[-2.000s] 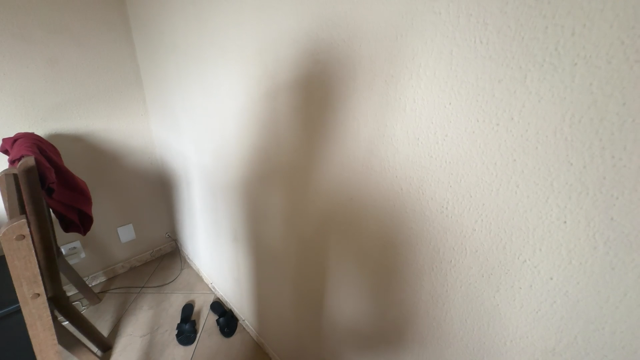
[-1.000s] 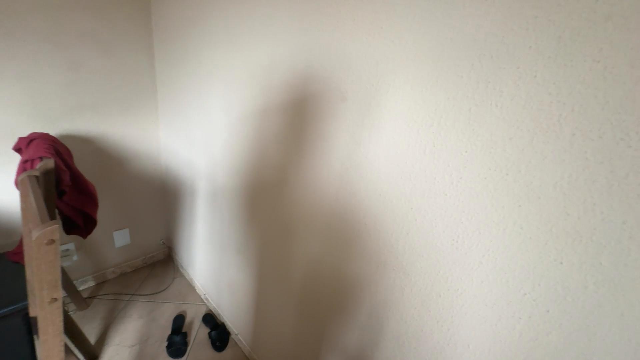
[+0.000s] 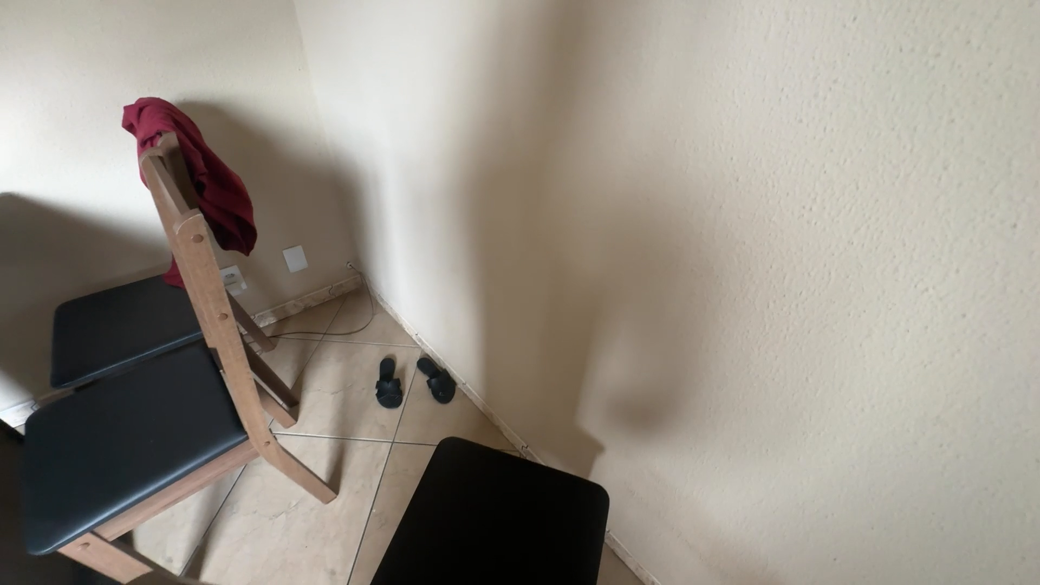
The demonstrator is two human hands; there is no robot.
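Neither my left hand nor my right hand shows in the head view. Two wooden chairs stand side by side at the left, one with a black padded seat close to me and the other with a black seat behind it. A dark red cloth hangs over a chair back. At the bottom centre is a black rectangular padded surface, cut off by the frame's edge. A pair of black sandals lies on the floor, a left one and a right one.
A textured cream wall fills the right side, with a blurred shadow on it. The tiled floor runs to the corner, where a thin cable lies. A white wall plate and a wall socket are low on the far wall.
The view has tilted down and shifted, so the chair seats and the black padded surface now show. The shadow on the wall has changed shape.
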